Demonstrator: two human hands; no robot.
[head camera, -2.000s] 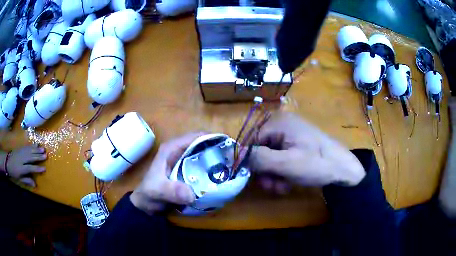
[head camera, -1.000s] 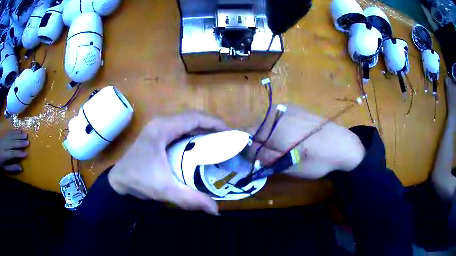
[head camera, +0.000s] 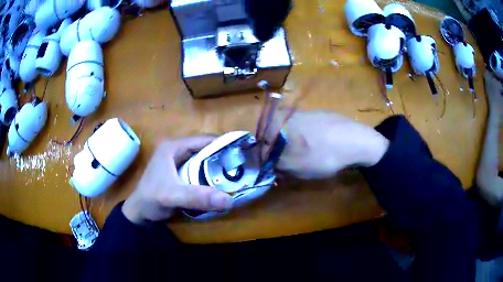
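A white camera housing (head camera: 212, 171) with an open end stands tilted in front of me. Its opening faces up and shows a grey round insert. My left hand (head camera: 171, 179) grips the housing from the left, thumb across its front. My right hand (head camera: 317, 144) is blurred at the housing's right edge, beside the wires. Its fingertips are partly hidden, so I cannot tell whether they grip anything. Dark and red wire leads (head camera: 267, 118) with small white plugs rise from the opening. A flat black strip (head camera: 274, 152) lies by the right fingers.
A metal screw feeder (head camera: 237, 55) stands behind the hands, with a black screwdriver (head camera: 268, 16) above it. A camera unit (head camera: 107, 157) and a small white plate (head camera: 84, 230) lie left. Capsule units (head camera: 84, 77) are piled at far left; part-assembled ones (head camera: 385, 47) stand right.
The housing has been tipped so its opening faces up again, showing the insert. The right hand has moved up beside the wires, which now stand closer together. The view has shifted too.
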